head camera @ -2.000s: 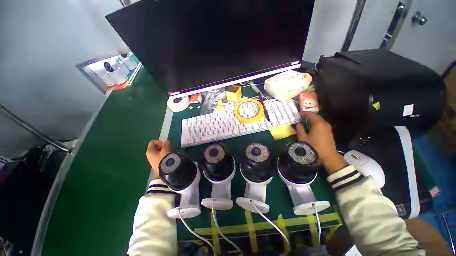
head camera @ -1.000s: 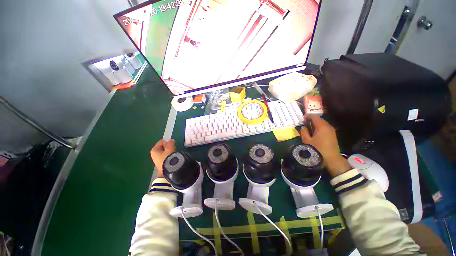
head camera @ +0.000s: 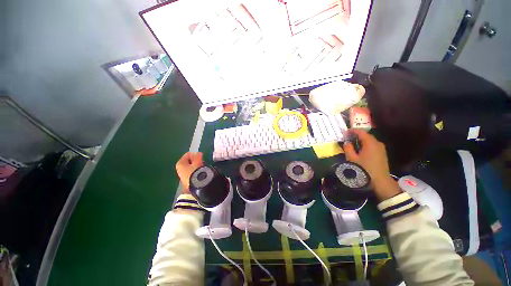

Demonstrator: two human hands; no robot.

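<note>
Four security cameras with black round heads and white arms stand in a row: the leftmost [head camera: 210, 187], the second [head camera: 254, 180], the third [head camera: 297, 183] and the rightmost [head camera: 345, 185]. My left hand [head camera: 189, 167] is beside the leftmost camera, fingers curled and partly hidden by its head. My right hand [head camera: 367, 156] is at the right end of the white keyboard [head camera: 252, 139], behind the rightmost camera, thumb and index finger a little apart, with no held object visible. The monitor [head camera: 263, 50] shows several bright pictures.
A yellow tape roll [head camera: 290, 124] lies on the keyboard, a yellow sticky note [head camera: 327, 149] at its front edge. A white mouse [head camera: 420, 195] glows red at right. A large black bag [head camera: 442, 106] stands behind it. White cables [head camera: 228, 257] run to the front edge.
The monitor went from black to one full picture, then to several pictures. The mouse light now shows red. The whole view has shifted slightly; both hands stay in nearly the same places.
</note>
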